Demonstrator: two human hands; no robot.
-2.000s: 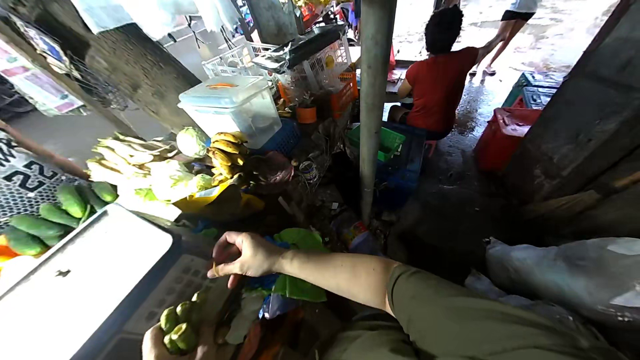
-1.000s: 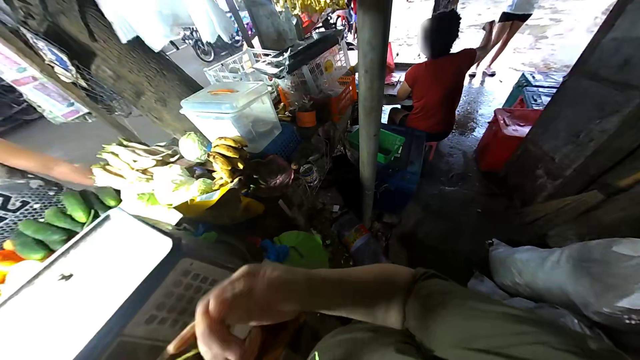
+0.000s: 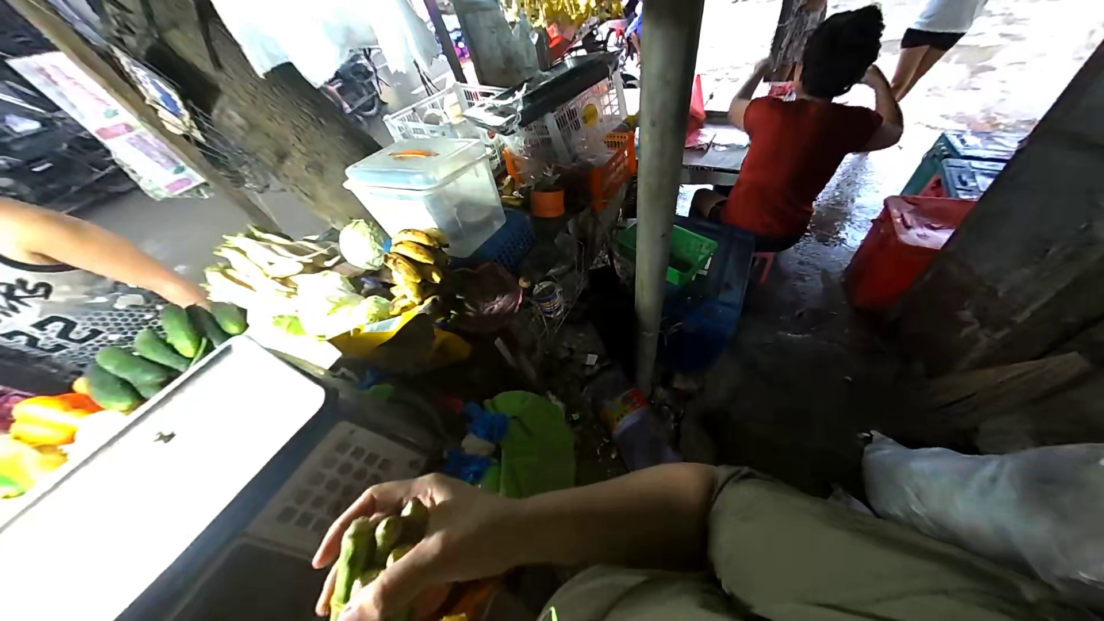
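Observation:
My right hand [image 3: 431, 535] reaches in from the lower right and is wrapped around a bunch of green okra-like pods [image 3: 379, 548], whose ends point up between thumb and fingers. The lower part of the bunch runs out of the picture. My left hand does not show. Left of the hand lie a white tray or lid [image 3: 172, 457] and a perforated plastic crate [image 3: 336, 483]. Green cucumbers [image 3: 142, 366] and orange bell peppers [image 3: 52, 418] lie beyond the white tray.
Ahead are yellow bananas [image 3: 414, 267], a cabbage [image 3: 362, 244] and a clear plastic box [image 3: 431, 194]. A metal pole [image 3: 660, 198] stands near the middle. A person in red [image 3: 798, 155] sits beyond it. Another person's arm [image 3: 95, 241] reaches toward the cucumbers. A filled sack [image 3: 992, 500] lies right.
My right hand, earlier above the pods and then blurred lower down, is now around the bunch. My left hand, seen holding pods two seconds ago, is out of view. Another person's arm has come in at left.

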